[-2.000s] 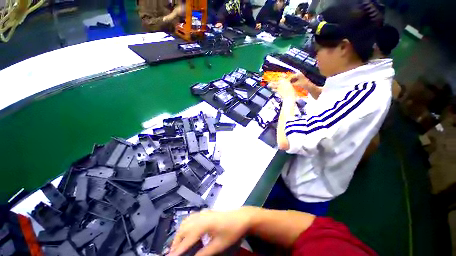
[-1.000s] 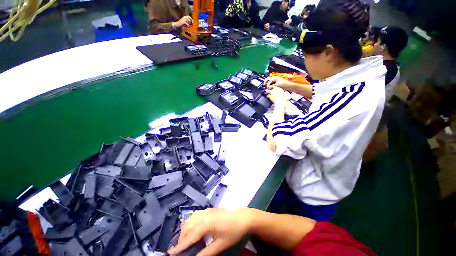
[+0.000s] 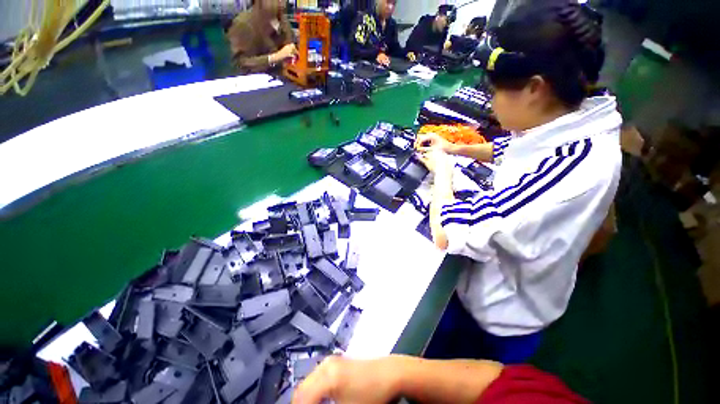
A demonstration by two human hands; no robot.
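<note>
A large loose heap of matte black plastic brackets (image 3: 237, 316) lies on the white sheet (image 3: 395, 260) in front of me. My right hand (image 3: 339, 380) is at the bottom edge of the picture, beside the near right side of the heap. Its fingers point down and are partly cut off by the edge, so I cannot tell what it holds. My red sleeve (image 3: 537, 387) shows at lower right. My left hand is not in view.
A person in a white jacket (image 3: 537, 213) sits at right, hands by orange pieces (image 3: 450, 132). Black units (image 3: 359, 167) lie on a dark mat. A green surface (image 3: 158, 237) runs behind the heap. An orange fixture (image 3: 308, 49) and more people are across the line. An orange-edged strip (image 3: 61, 382) is lower left.
The view has shifted, so the heap sits lower. My right hand is lower and more cut off by the bottom edge. The neighbour's hands have drawn together near the orange pieces.
</note>
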